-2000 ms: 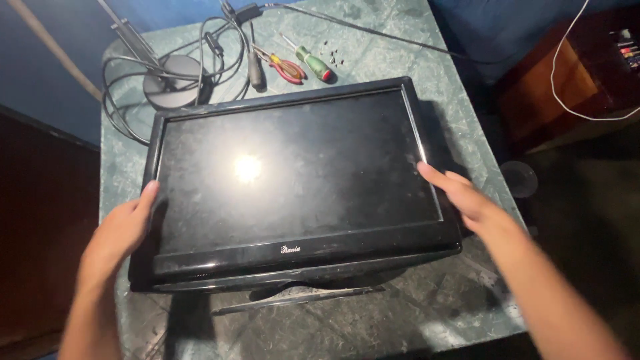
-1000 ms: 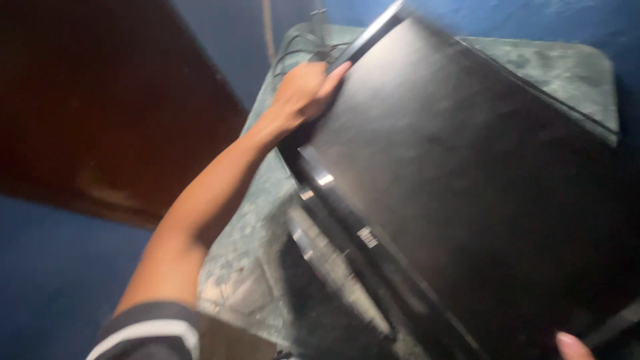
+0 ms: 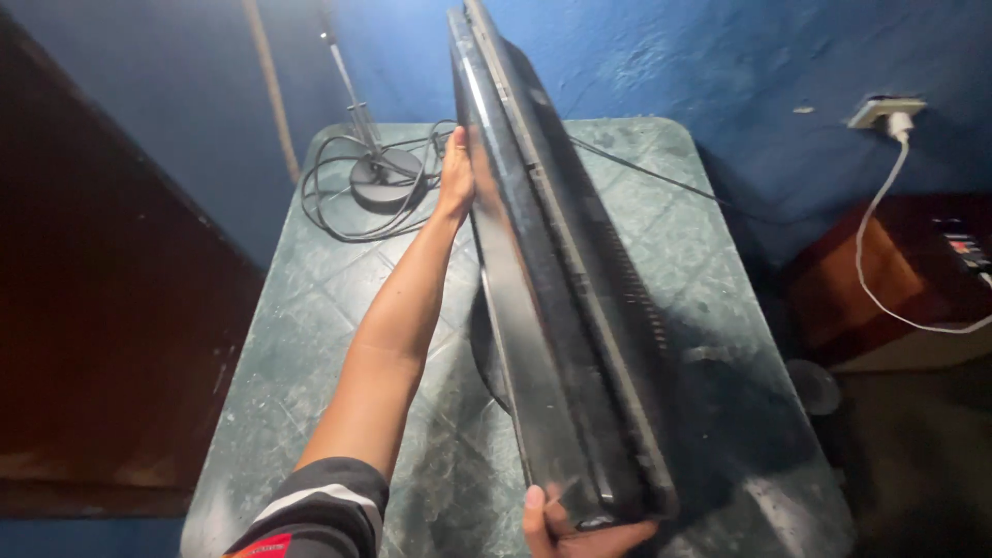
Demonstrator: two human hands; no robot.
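A black flat-screen television [image 3: 558, 294] stands edge-on over the table, its screen turned to the left and its vented back to the right. My left hand [image 3: 458, 174] grips its far end from the screen side. At the near end, my right hand [image 3: 585, 531] holds the lower corner, thumb on the screen side and fingers underneath. Part of a dark, curved stand [image 3: 487, 349] shows to the left of the screen. The pliers and screwdrivers seen earlier are not visible now.
The green marbled table [image 3: 310, 372] lies below. At its far left stands a lamp's round base [image 3: 387, 180] among looped black cables [image 3: 333, 225]. A white plug [image 3: 899, 124] sits in a wall outlet, above a reddish-brown cabinet [image 3: 860, 279] at right.
The television has gone from lying face up on the table to being held on edge, turned lengthwise. Both hands have moved with it, the left to the far end, the right to the near end.
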